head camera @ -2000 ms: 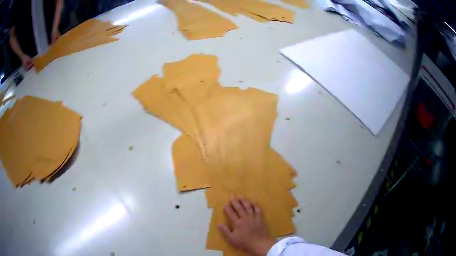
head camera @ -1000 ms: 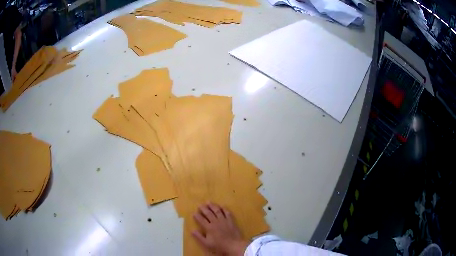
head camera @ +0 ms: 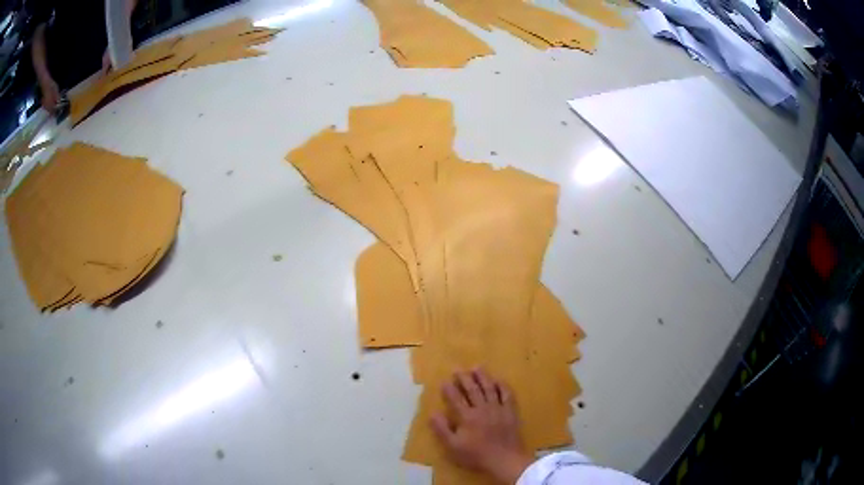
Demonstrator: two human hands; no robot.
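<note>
Large orange-tan pattern pieces lie overlapping in a pile in the middle of the table, fanned out at the far end, with stepped edges at the near right. My right hand lies palm down on the near end of the pile, fingers slightly spread, gripping nothing. A white cuff shows at its wrist. A smaller piece with a rounded corner sticks out from under the pile's left side. My left hand is not in view.
A rounded stack lies at the left. More tan pieces lie at the far side. A white sheet and crumpled white paper are at the right. Another person's hands are by the far-left pieces. A trolley stands beyond the right table edge.
The view has swung left again after turning right. My right hand stays flat on the pile's near end. The far-left pieces by the other person have shifted and spread differently.
</note>
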